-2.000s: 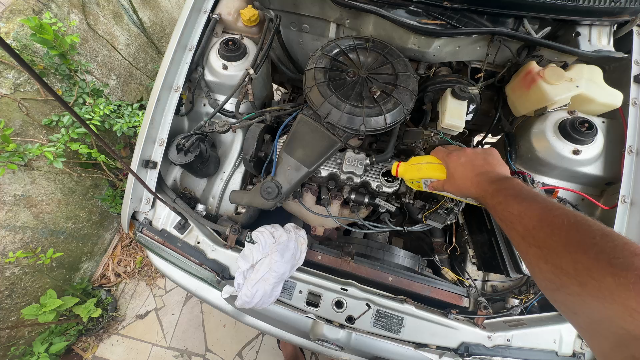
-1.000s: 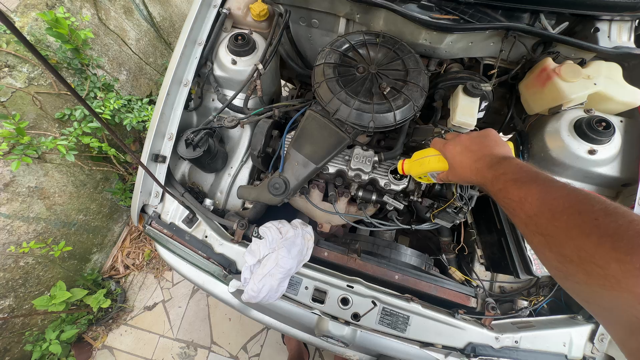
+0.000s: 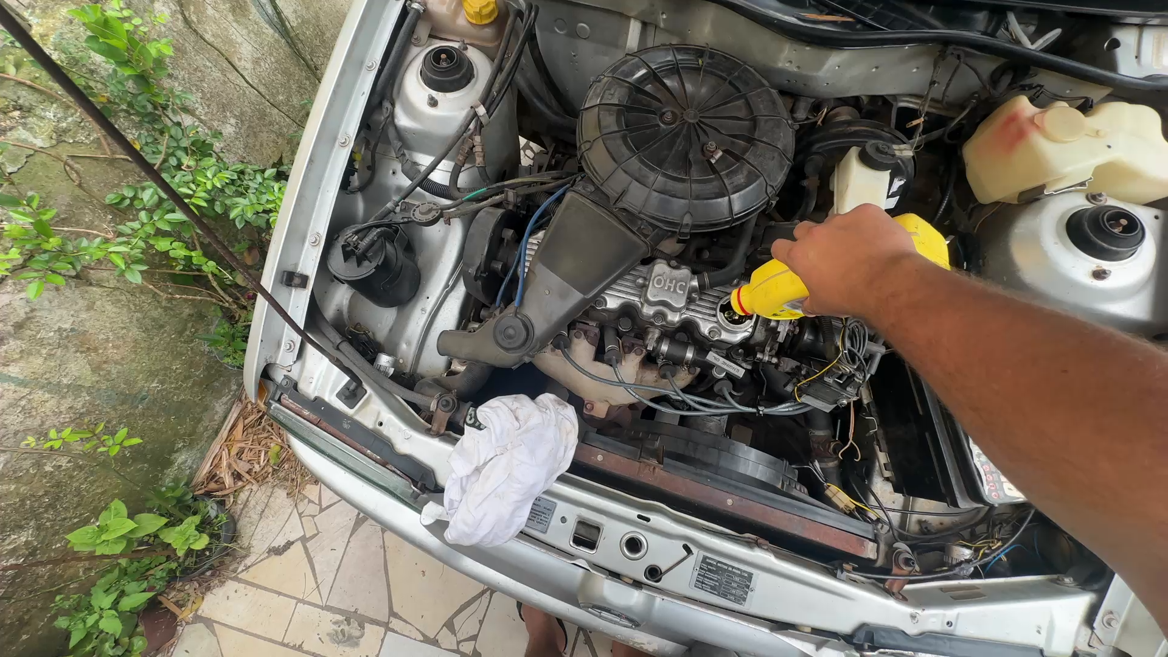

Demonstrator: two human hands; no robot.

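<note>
My right hand [image 3: 844, 260] is closed around a yellow plastic bottle [image 3: 776, 287], tipped on its side with its red-rimmed mouth at the round oil filler opening [image 3: 735, 315] of the metal valve cover [image 3: 669, 287]. Whether liquid is flowing cannot be told. The black round air filter housing [image 3: 684, 137] sits just behind the valve cover. A crumpled white cloth [image 3: 511, 470] lies over the front edge of the engine bay. My left hand is out of view.
A thin hood prop rod [image 3: 182, 205] crosses the left side. Ignition leads [image 3: 675, 397] run in front of the valve cover. A white fluid reservoir [image 3: 862, 182] stands behind my hand, and a larger cream tank [image 3: 1063, 151] is at the back right. Feet show below the bumper.
The bottle stays in my right hand with its mouth at the filler opening. More of its yellow body now shows behind the hand than two seconds ago.
</note>
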